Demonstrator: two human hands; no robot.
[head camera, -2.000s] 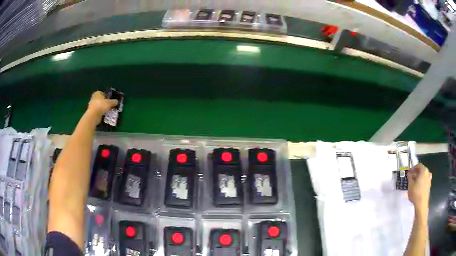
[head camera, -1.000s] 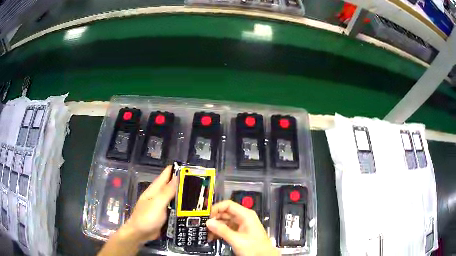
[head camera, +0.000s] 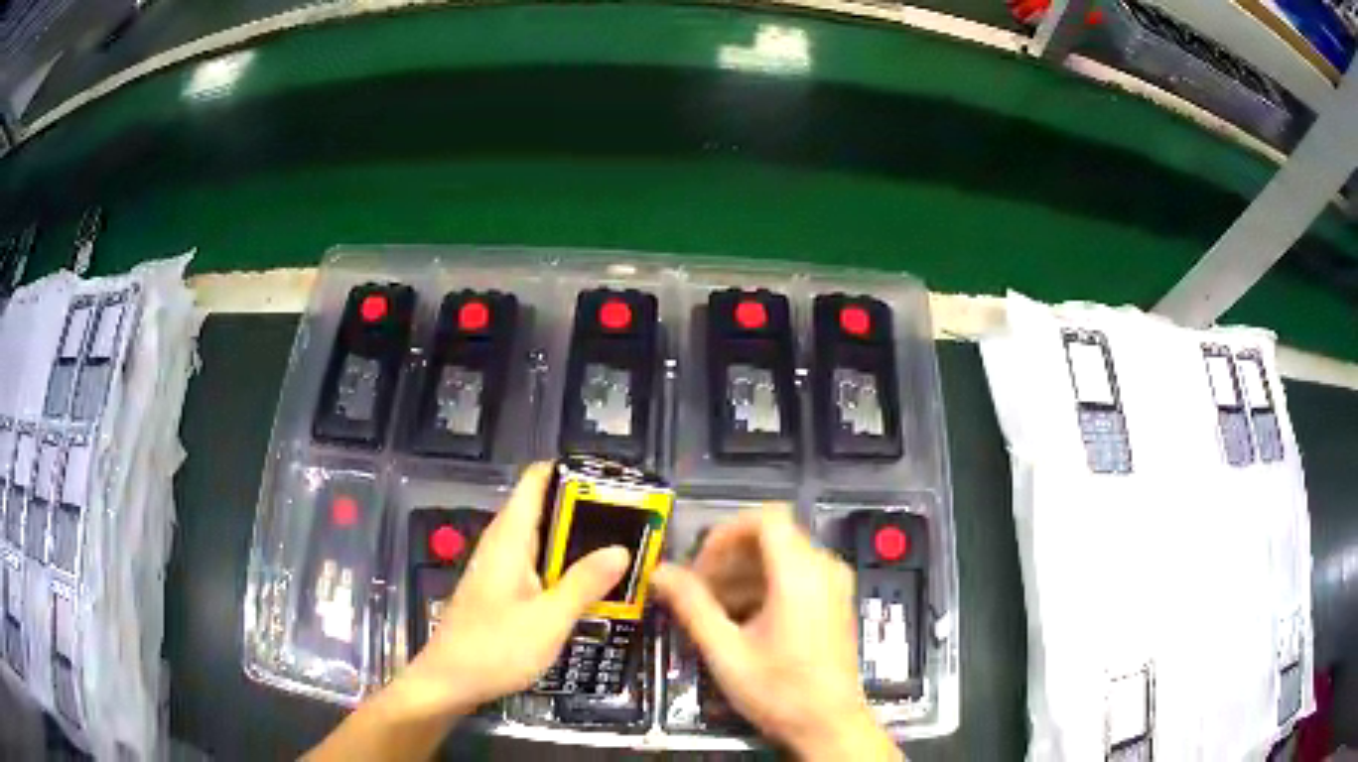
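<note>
An assembled keypad phone with a yellow-bordered dark screen and black number keys is held above the blister tray, face up and slightly tilted. My left hand grips it from the left side, thumb on the screen. My right hand is at its right edge, blurred; whether the fingers touch it is unclear. Under the hands, the clear blister tray holds black back housings with red dots, in two rows. The hands and phone hide part of the lower row.
White foam sheets with front housings lie left and right of the tray. The green conveyor belt runs behind. A grey metal support slants at the right. Small dark parts lie at the belt's left.
From reaching apart to the belt and right sheet, both hands came together over the tray with the phone. Since then, my left thumb has moved onto the screen and the phone has tilted.
</note>
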